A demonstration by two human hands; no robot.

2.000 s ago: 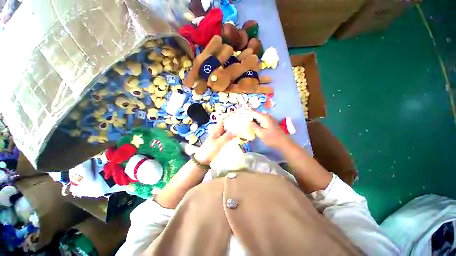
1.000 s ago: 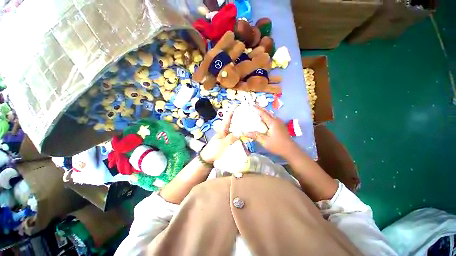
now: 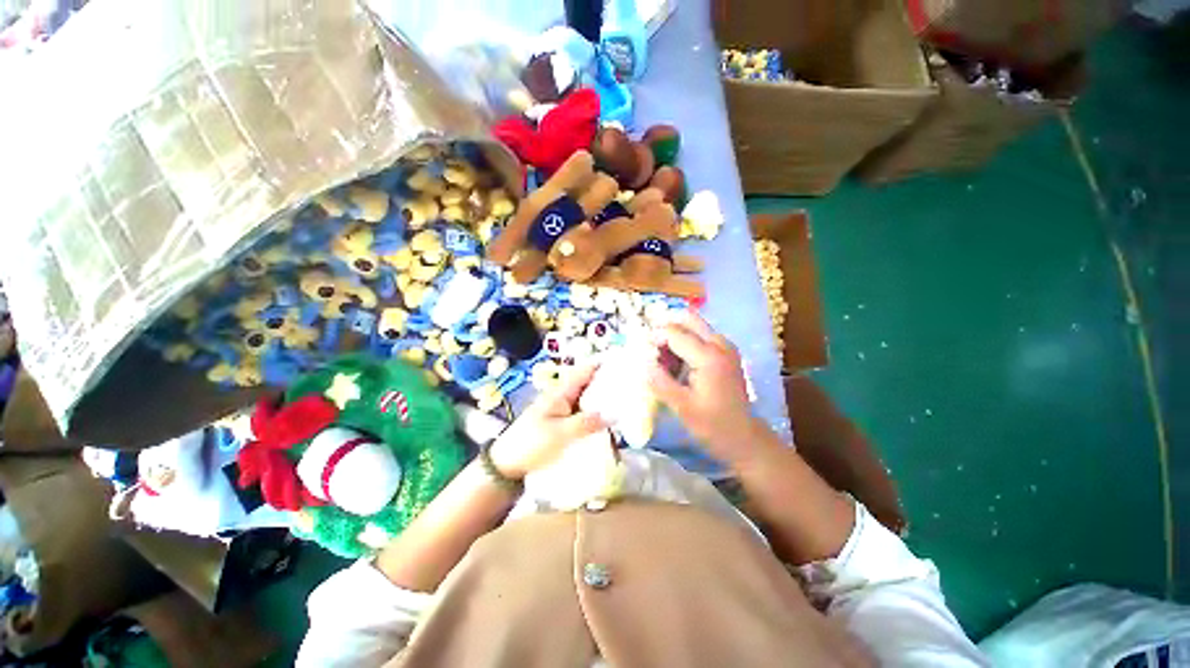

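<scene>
My left hand (image 3: 542,431) and my right hand (image 3: 709,388) hold a white and pale yellow plush piece (image 3: 626,388) between them, in front of my chest at the table's near edge. The piece is overexposed, so its shape is unclear. The fingers of my right hand are bent at its right side. A second pale yellow plush piece (image 3: 574,472) lies against my apron just below my left hand. Small blue-and-yellow plush toys (image 3: 450,307) lie massed beyond my hands.
A tipped carton (image 3: 235,144) of small toys stands at left. A green wreath (image 3: 437,450) lies near my left forearm. Brown bears (image 3: 594,235) and a red plush (image 3: 559,131) lie on the pale blue table (image 3: 750,313). Floor cartons (image 3: 835,131) stand at right.
The view has shifted, showing more of the table's far end and the open cartons. The held piece is turned, and my right fingers have moved from spread around it to bent at its side.
</scene>
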